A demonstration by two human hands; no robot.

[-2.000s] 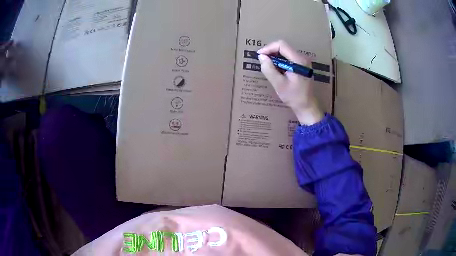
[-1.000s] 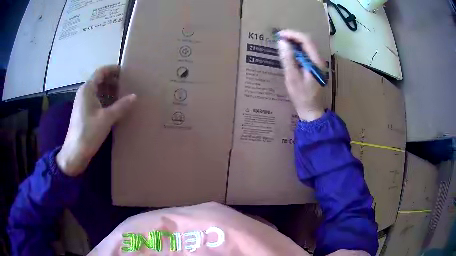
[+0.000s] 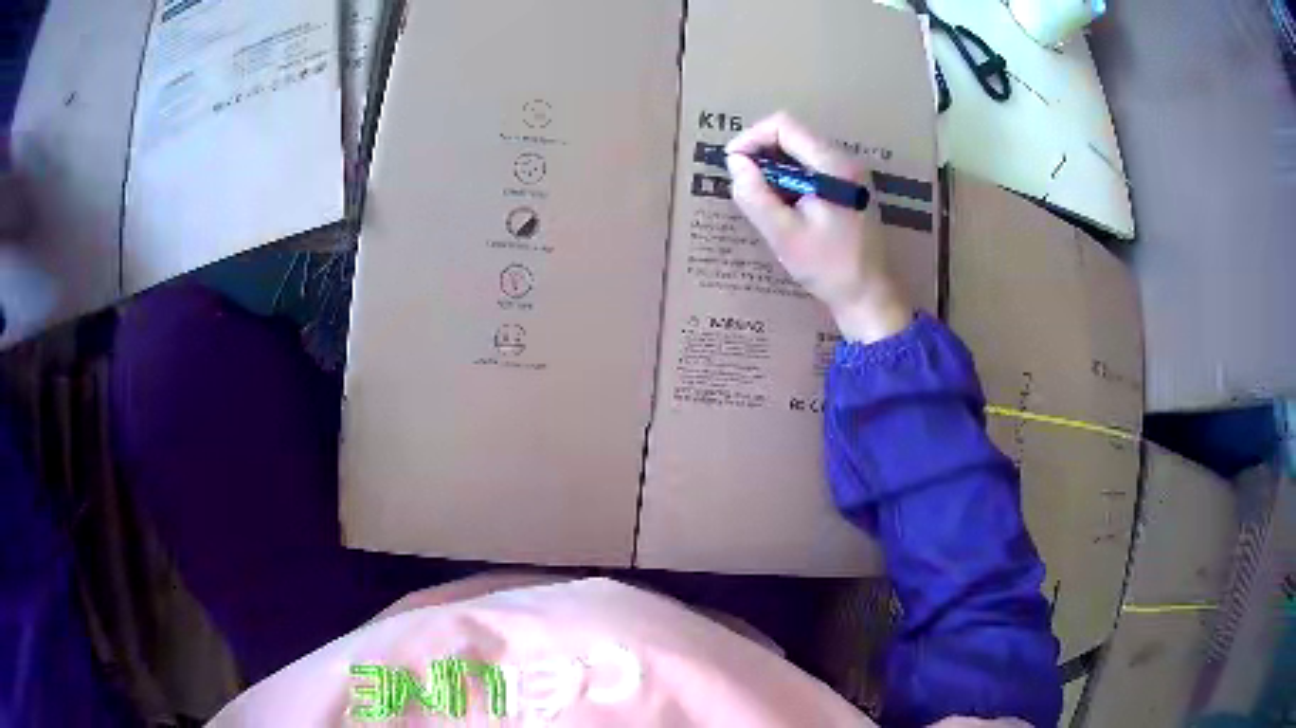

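A printed flat carton [image 3: 498, 455] lies in front of me with "K16", two black bars, warning text and a column of round icons. My right hand [image 3: 807, 213] is shut on a dark marker pen [image 3: 817, 185]. The pen's writing end is at the left part of the upper black bar, and the hand covers part of the print. My left hand [image 3: 22, 263] is a dim blur at the far left edge, beside another printed flat carton [image 3: 235, 157]; its fingers cannot be made out.
Black-handled scissors [image 3: 978, 60] lie on the pale tabletop [image 3: 1045, 142] at the upper right, near a pale roll [image 3: 1059, 17]. Brown cartons with a yellow band [image 3: 1052, 341] are at the right. My dark-clad leg [image 3: 213, 455] is at the lower left.
Since one second ago, my left hand has left the near carton's left edge for the far left. My right hand has moved down and left, bringing the pen onto the upper black bar.
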